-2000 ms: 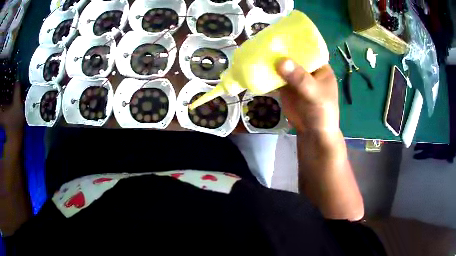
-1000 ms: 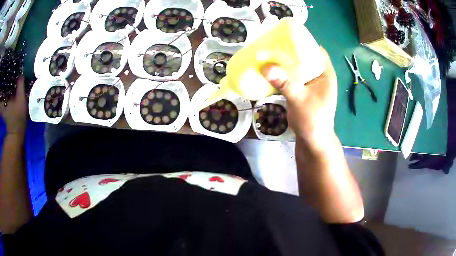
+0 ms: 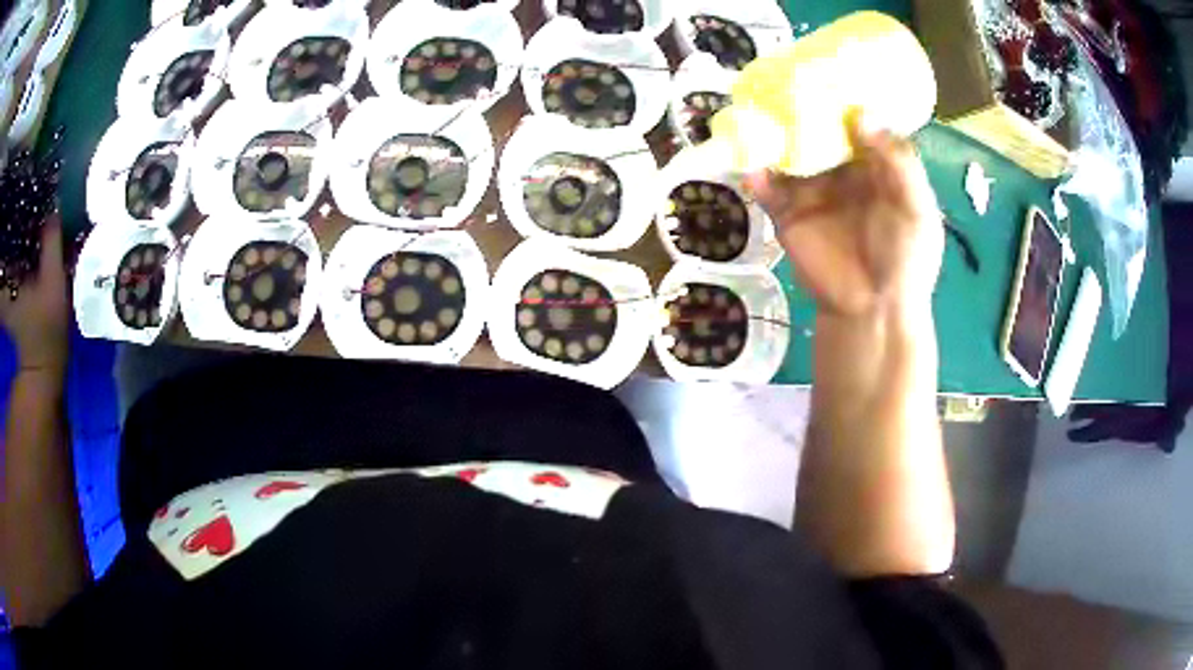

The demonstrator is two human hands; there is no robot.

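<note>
My right hand (image 3: 850, 229) holds a yellow squeeze bottle (image 3: 837, 98), its nozzle pointing left and down near the rim of a white shell (image 3: 700, 216) in the right-hand column. White shells with dark oval windows and thin leads lie in rows, one at the front middle (image 3: 569, 314). Small yellow dots show on the left rims of two right-column shells. My left hand (image 3: 33, 295) is at the left edge, partly cut off, around a dark bundle of wired parts (image 3: 26, 216).
A brown board (image 3: 491, 242) lies under the shells. On the green bench top (image 3: 968, 347) at right are pliers (image 3: 962, 242), partly hidden by my right hand, a smartphone (image 3: 1034, 295), a white strip (image 3: 1075, 340), a parts box (image 3: 1001, 138) and a clear bag (image 3: 1119, 249). More shells (image 3: 33, 66) are at upper left.
My right hand has moved the yellow bottle up and right, from the front shells to the right column. The front-row shells it covered now show. My left hand stays at the left edge.
</note>
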